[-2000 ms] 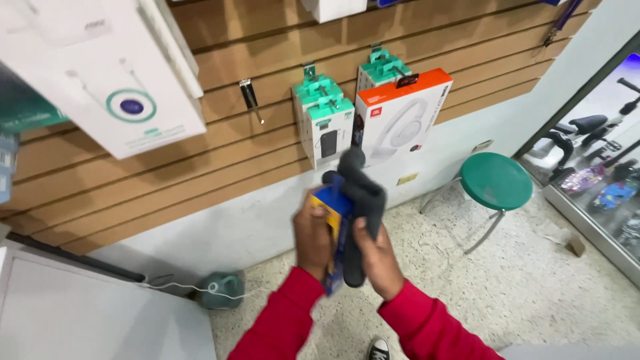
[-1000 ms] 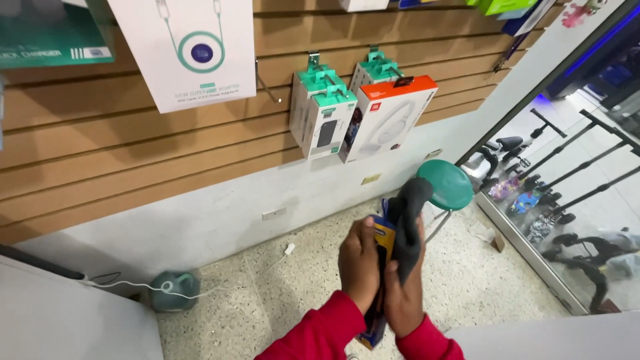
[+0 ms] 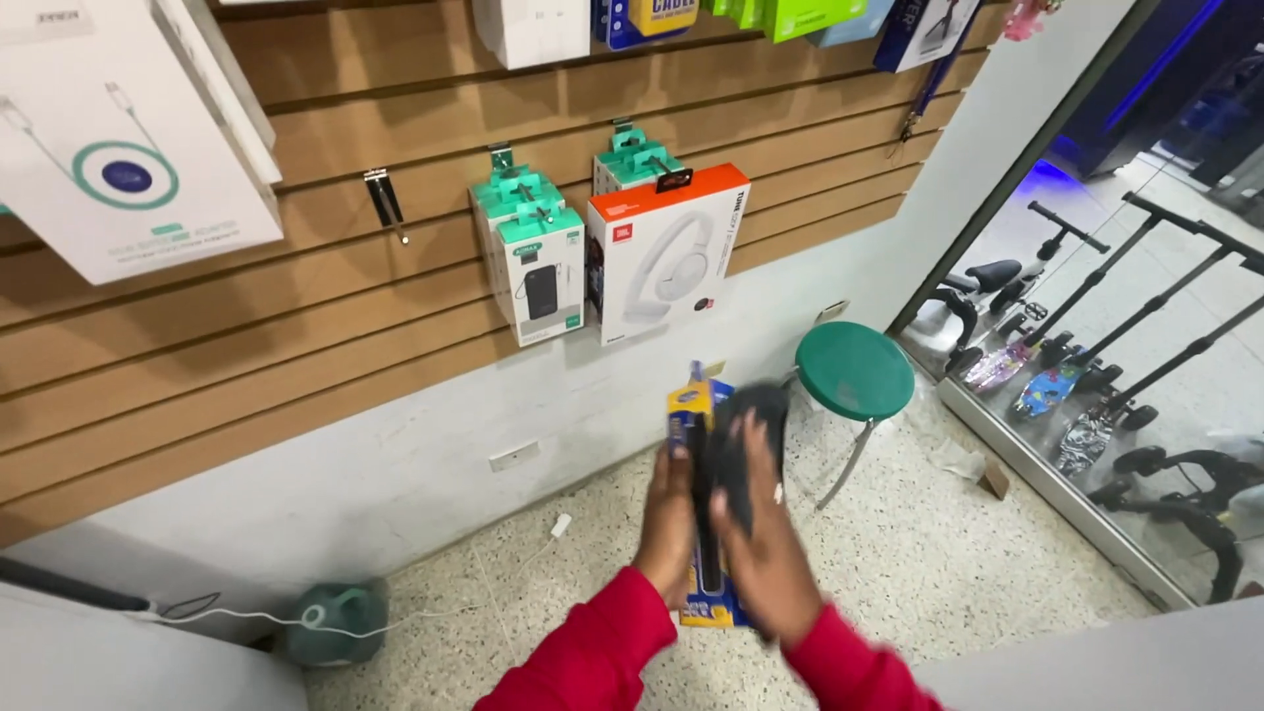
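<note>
My left hand grips the left side of a blue and yellow package, which stands roughly upright between my hands. Against its right side lies a dark, blurred object that I cannot name exactly; my right hand presses on it with the fingers pointing up. Both hands are low in the centre of the view, below the slatwall. On the slatwall's hooks hang a JBL headphone box and white and green boxes. An empty metal hook juts out to their left.
A green round stool stands right of my hands. Beyond it, a glass pane's metal frame borders scooters. A green jug and a white cable are at the lower left. A large cable box hangs upper left.
My hands still hold the package and dark object together. The package's yellow and blue front shows more plainly now. The view has shifted since the earlier frames.
</note>
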